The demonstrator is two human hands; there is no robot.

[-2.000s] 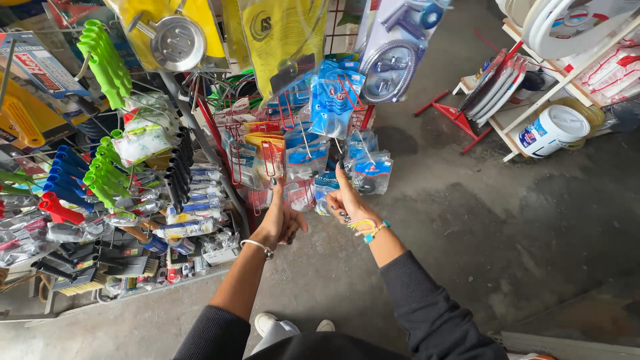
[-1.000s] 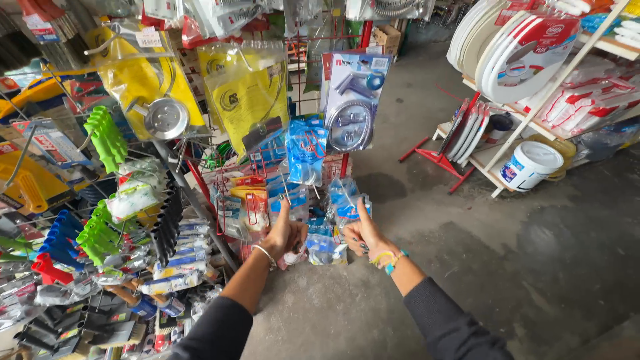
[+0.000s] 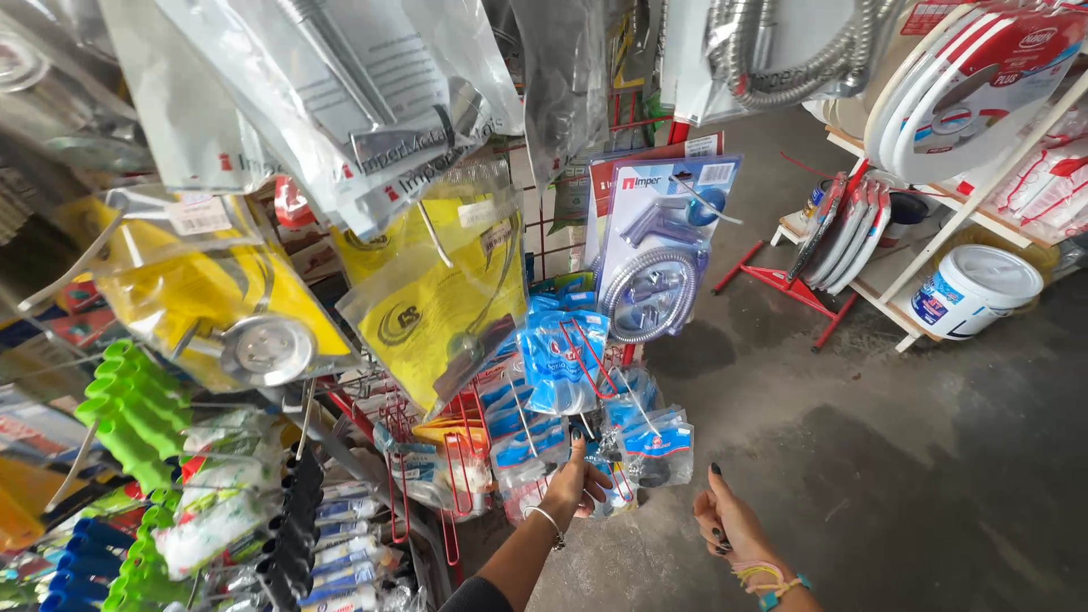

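Observation:
My left hand (image 3: 578,484) is low in the middle of the view, thumb up and fingers loosely curled, in front of blue-and-clear plastic packets (image 3: 525,446) on wire hooks. Whether it touches them I cannot tell; nothing shows in its grip. Right of it, over the floor, my right hand (image 3: 724,514) has its thumb raised and fingers curled in, holding nothing visible. Above the hands hang a blue packet (image 3: 557,353) and a shower hose blister pack (image 3: 659,255). A clear packet with a blue header (image 3: 659,446) hangs between the hands.
Yellow-backed packets (image 3: 442,297), green plastic handles (image 3: 132,408) and bagged metal hoses (image 3: 799,51) crowd the racks at left and above. At right stand toilet seats (image 3: 952,110), a red metal stand (image 3: 786,285) and a white bucket (image 3: 977,289) on a shelf. Grey concrete floor (image 3: 850,476) lies between.
The view has swung up and left, showing more hanging bags above. My right hand is now farther from the hanging packets, over the floor. Both thumbs remain raised.

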